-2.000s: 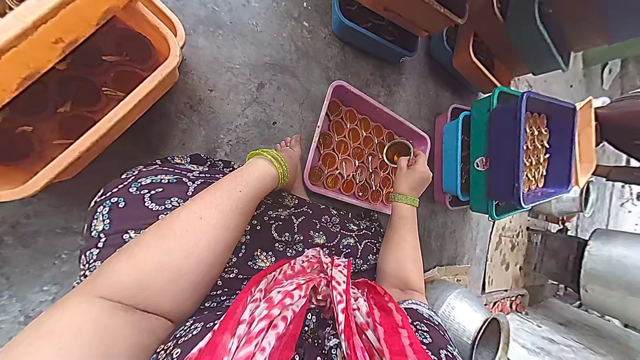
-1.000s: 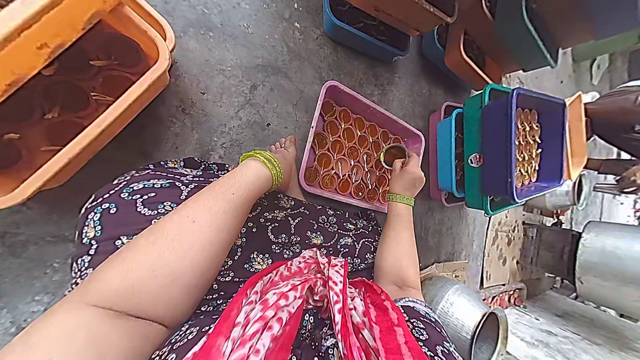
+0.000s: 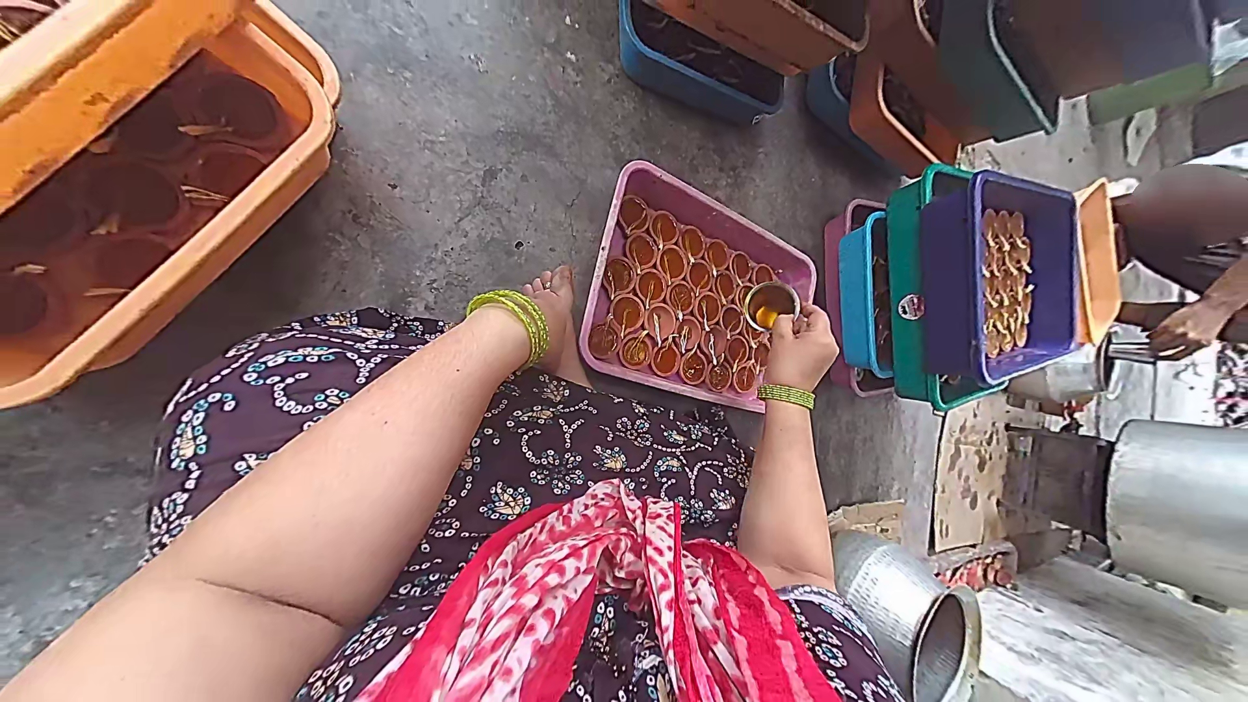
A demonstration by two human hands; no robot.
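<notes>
A pink plastic tray [image 3: 697,210] lies on the floor, holding rows of small round clay cups [image 3: 673,261] with amber contents and pale wicks. Over its right end, my right hand [image 3: 804,346] grips the rim of a small metal cup [image 3: 772,304] with some yellow liquid inside. Green bangles [image 3: 517,317] circle my left wrist, beside a bare foot [image 3: 561,331] at the tray's left edge. My left hand cannot be told apart from the foot, so its hold is unclear.
Orange tubs [image 3: 302,185] with more clay cups stand at the left. Stacked blue, green and purple tubs [image 3: 1048,195] are at the right, a metal pot [image 3: 887,604] below them. More tubs [image 3: 721,83] line the top. Another person's hand [image 3: 1185,331] shows at the far right.
My right hand and the metal cup stay over the tray's right end, with only a slight shift. The other person's hand at the far right has moved.
</notes>
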